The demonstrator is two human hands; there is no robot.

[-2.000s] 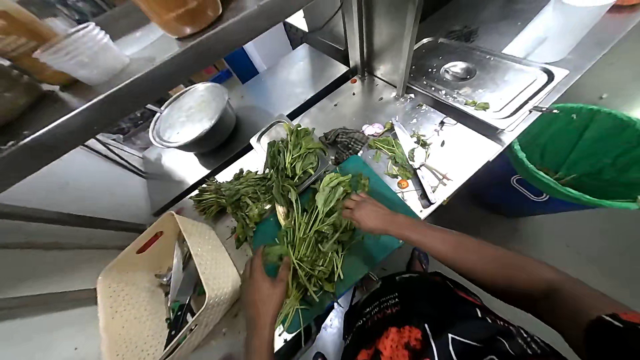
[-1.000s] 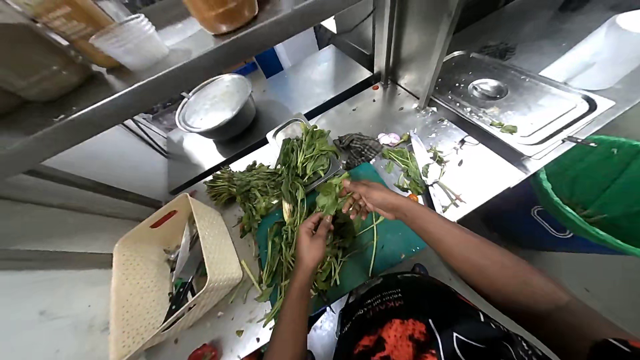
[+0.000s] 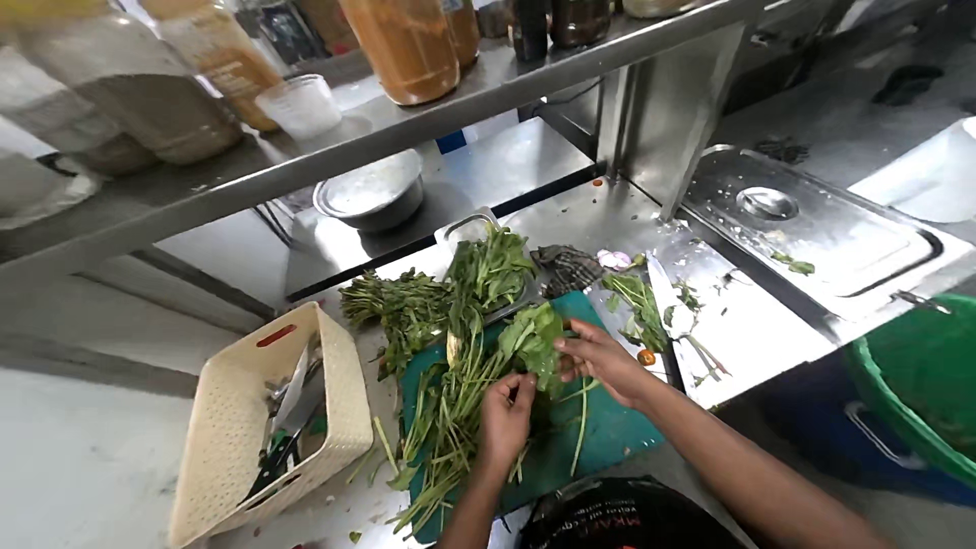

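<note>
Between my two hands is a bunch of leafy greens (image 3: 534, 339). My left hand (image 3: 507, 415) pinches its lower part. My right hand (image 3: 602, 362) holds the leaves from the right side. Under them lies a green cutting board (image 3: 610, 431), partly covered by long-stemmed greens (image 3: 457, 412). More greens (image 3: 492, 267) are heaped on a metal tray at the back of the board, and another pile (image 3: 396, 301) lies to its left. A knife (image 3: 663, 293) with a pale blade rests to the right, beside loose leaves and stems (image 3: 637, 301).
A cream plastic basket (image 3: 347, 389) with knives stands at the left. Behind are a metal pot (image 3: 374, 194) and a dark checked cloth (image 3: 568, 267). A steel shelf (image 3: 305, 168) with jars crosses above. At right are a lidded steel pan (image 3: 823, 221) and a green-lined bin (image 3: 877, 389).
Both hands were apart over the greens two seconds ago; they have come together around a leafy bunch. The view has shifted, showing more of the shelf.
</note>
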